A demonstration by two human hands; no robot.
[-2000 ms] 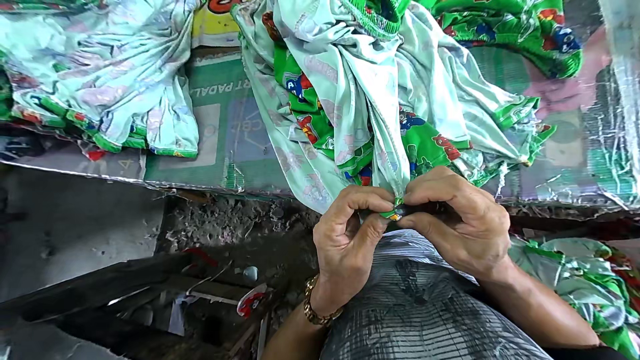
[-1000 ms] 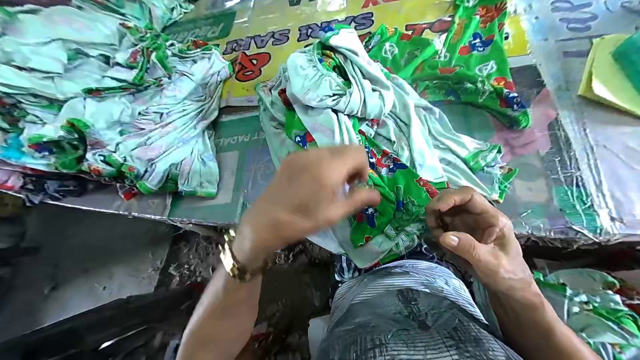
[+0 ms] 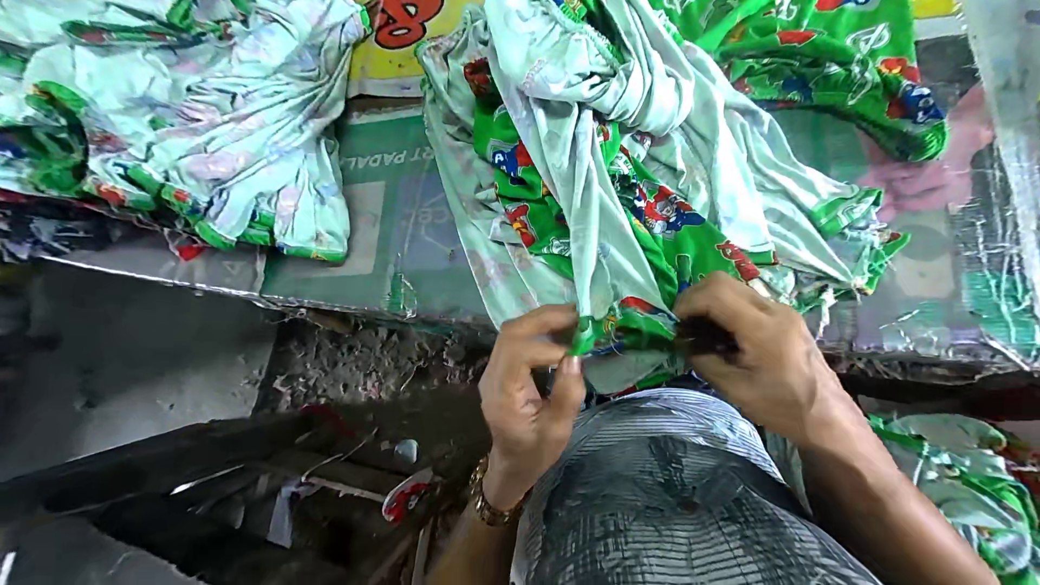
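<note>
A printed green garment, turned partly inside out so its pale side shows (image 3: pixel 585 187), lies over the table's near edge in front of my body. My left hand (image 3: pixel 532 390), with a bracelet at the wrist, pinches the green hem between thumb and fingers. My right hand (image 3: pixel 747 349) is at the same hem a little to the right, its fingers curled against the cloth; a dark shape, too blurred to name, shows at its fingertips. Pale sleeves or legs of the cloth spread to the right, ending in green cuffs (image 3: pixel 849 211).
A heap of pale and green garments (image 3: pixel 219 138) lies at the left of the table, which has a printed plastic cover (image 3: pixel 325 280). Another green printed garment (image 3: pixel 845 73) is at the back right. More garments (image 3: pixel 967 479) sit low at the right. Dark beams (image 3: pixel 162 455) stand below left.
A second ago my left hand was raised and blurred over the cloth, apart from the hem; it has come down and pinches the hem. My right hand has moved onto the cloth beside it.
</note>
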